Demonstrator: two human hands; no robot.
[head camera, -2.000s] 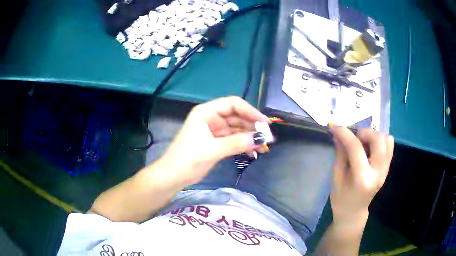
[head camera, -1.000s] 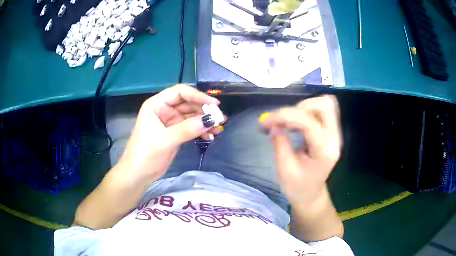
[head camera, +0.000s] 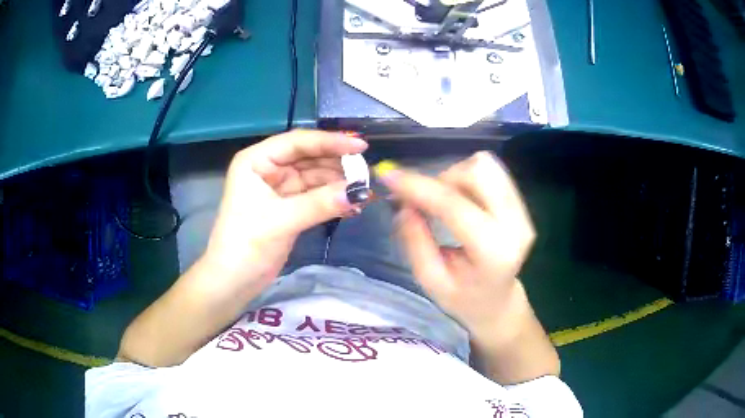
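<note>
A small white plastic housing (head camera: 355, 169) is pinched between the thumb and fingertips of my left hand (head camera: 282, 192), above my lap. My right hand (head camera: 461, 229) is just right of it, blurred, with thumb and index finger bent toward the part. Bright yellow shows at its index fingertip. A gap shows between the two hands. Whether the right fingertips hold something tiny cannot be told.
A pile of white housings (head camera: 155, 41) lies at the upper left, beside a black parts tray (head camera: 72, 41). A black cord (head camera: 170, 102) hangs over the bench edge. The fixture's metal plate (head camera: 441, 77) is ahead. A thin rod (head camera: 592, 33) and a black ribbed tray (head camera: 700, 61) lie right.
My right hand has come from the fixture's front edge to close beside the left hand. The left hand still holds the white housing, now turned more upright. The view has shifted to the right.
</note>
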